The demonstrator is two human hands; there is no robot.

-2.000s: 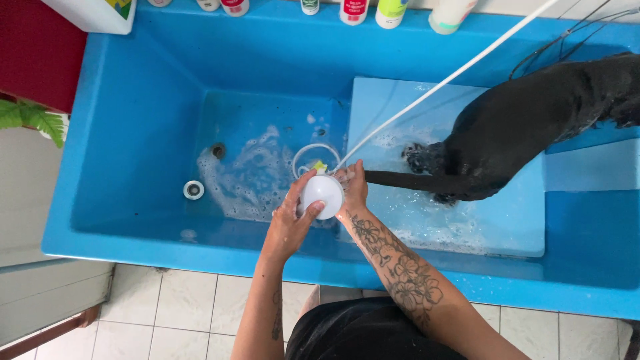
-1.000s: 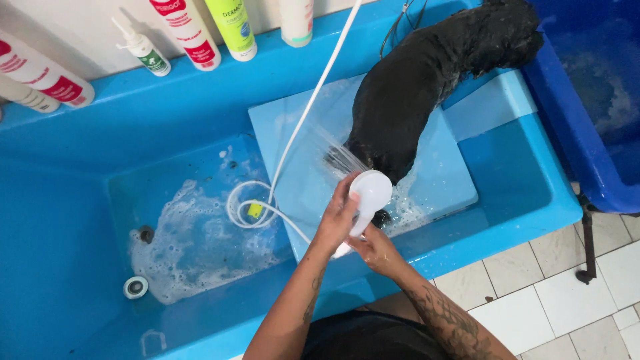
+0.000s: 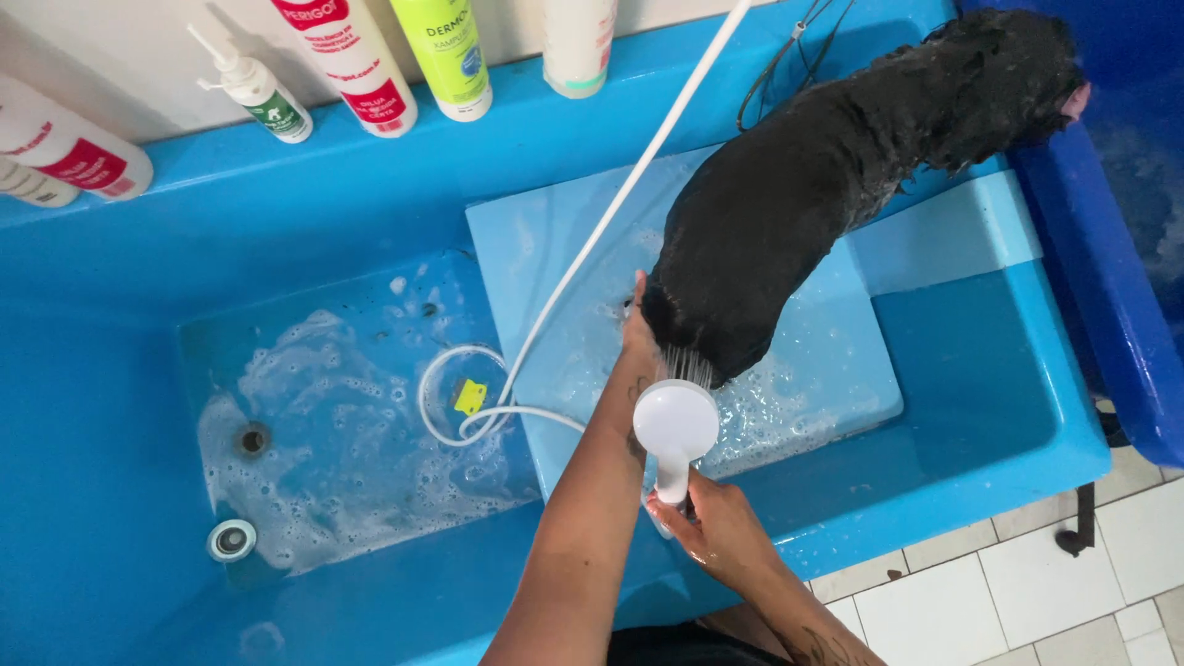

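Observation:
My right hand [image 3: 710, 529] grips the handle of a white shower head [image 3: 676, 422], which sprays water onto the rear of a wet black dog [image 3: 768, 213]. My left hand [image 3: 638, 319] reaches to the left side of the dog's hindquarters; its fingers are mostly hidden by the fur, so its hold cannot be made out. The dog stands on a light-blue platform [image 3: 583, 231] inside a blue tub [image 3: 370, 203], its front end at the tub's right edge. A white hose [image 3: 606, 217] crosses the platform and loops at its left.
Several bottles, among them a yellow-green shampoo bottle [image 3: 446, 55], line the tub's back ledge. Foam surrounds a drain [image 3: 252, 439], with a round drain fitting [image 3: 231, 540] nearby. A yellow object [image 3: 470, 397] lies inside the hose loop. A dark-blue tub [image 3: 1101, 277] stands at the right.
Both hands were together at the shower head; my left hand has let go and moved to the dog's rear. Water now strikes the hindquarters. The view has shifted.

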